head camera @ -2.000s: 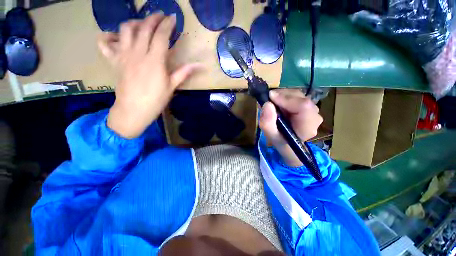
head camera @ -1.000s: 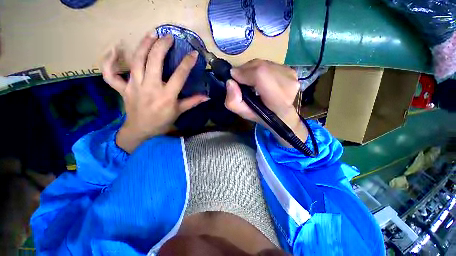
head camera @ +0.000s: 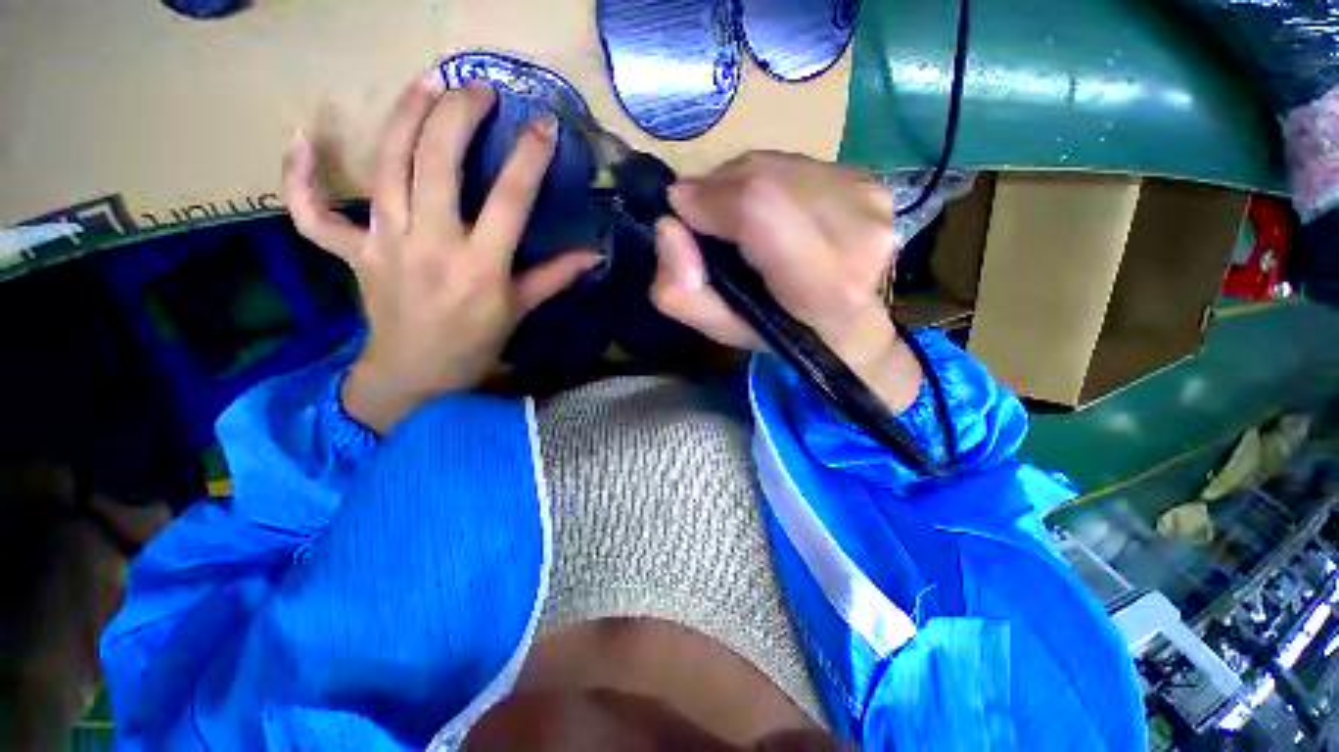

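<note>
A dark oval plastic part (head camera: 567, 162) lies at the near edge of the brown cardboard sheet (head camera: 220, 88). My left hand (head camera: 441, 221) is spread over it, with the fingertips pressing on its face. My right hand (head camera: 786, 243) is closed around the black handle of a soldering-iron-type hot tool (head camera: 793, 338). The metal tip is at the right rim of the oval part; exact contact is hard to tell. Two more ovals lie farther back, a large one (head camera: 668, 66) and one beside it (head camera: 797, 33). Dark ovals below the bench edge are mostly hidden in shadow.
The tool's black cord (head camera: 958, 110) crosses the green bench top (head camera: 1087, 103). An open brown carton (head camera: 1050, 279) stands at the right below the bench edge. Clear plastic bags (head camera: 1278, 37) lie at the far right. Another oval shows at the top left (head camera: 206, 6).
From two seconds ago, my left hand has come onto an oval part near the bench edge, and the tool has moved left from another oval to its rim. Since one second ago, only small shifts.
</note>
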